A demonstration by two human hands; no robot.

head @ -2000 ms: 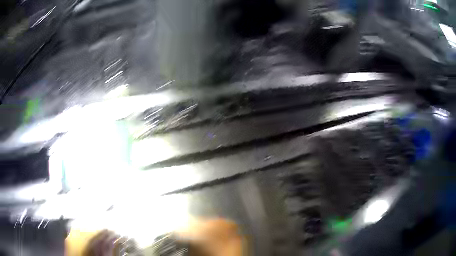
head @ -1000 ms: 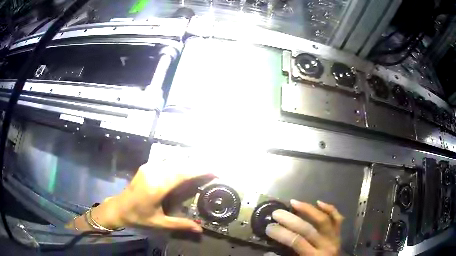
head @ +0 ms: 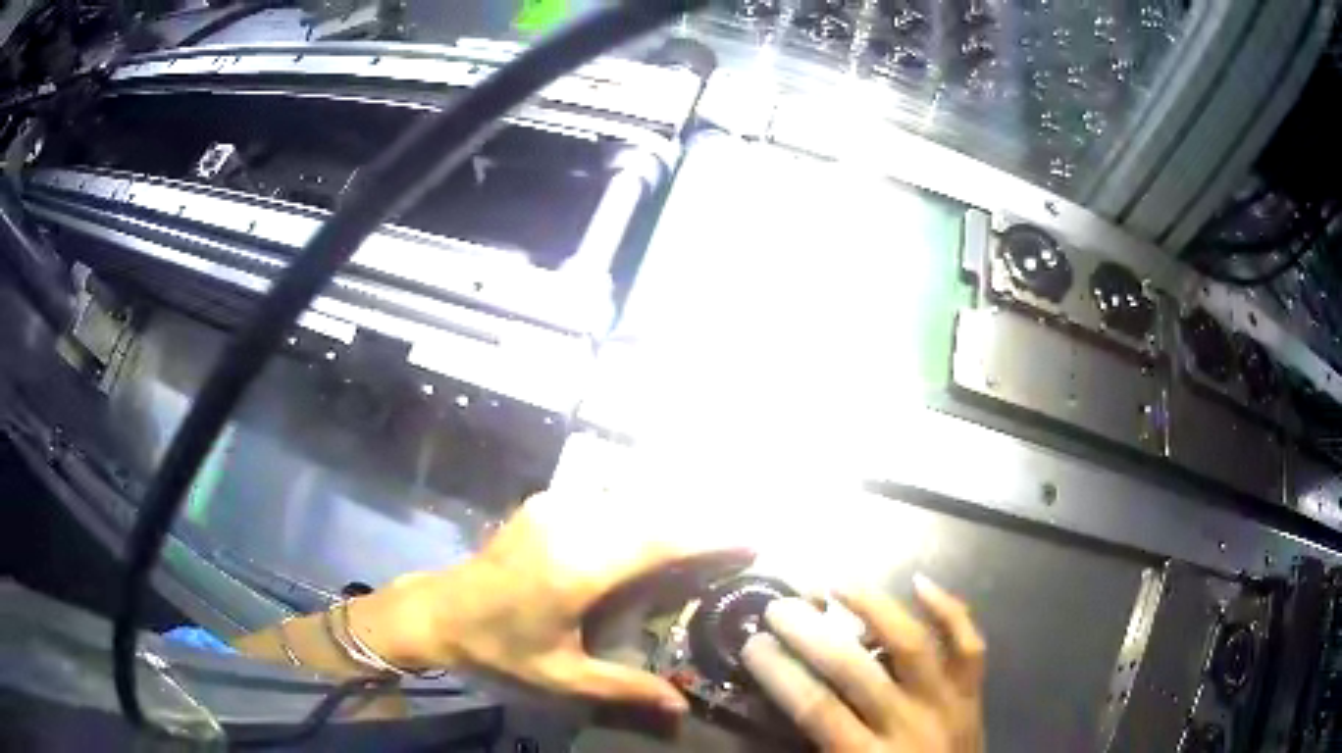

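Note:
A round black part with a toothed ring, likely a motor stator (head: 724, 630), sits on a metal carrier pallet (head: 680, 647) at the bottom centre. My left hand (head: 545, 618) is around the carrier's left end, fingers at the far side and thumb at the near side. My right hand (head: 868, 669) is over the carrier's right side. Its white-covered fingertips lie on the stator's right part; whether they grip it is hidden. The rest of the carrier under my right hand is hidden.
Carriers with paired round parts (head: 1035, 265) lie on the green belt (head: 939, 280) beyond the metal rail (head: 1016, 474). More carriers (head: 1236, 655) stand at the right. A thick black cable (head: 280, 316) crosses the left side. Glare whitens the centre.
My view has shifted, so the scene sits further right and lower. My right fingertips have moved from the right-hand round part to the left-hand one. My left hand stays around the carrier's end.

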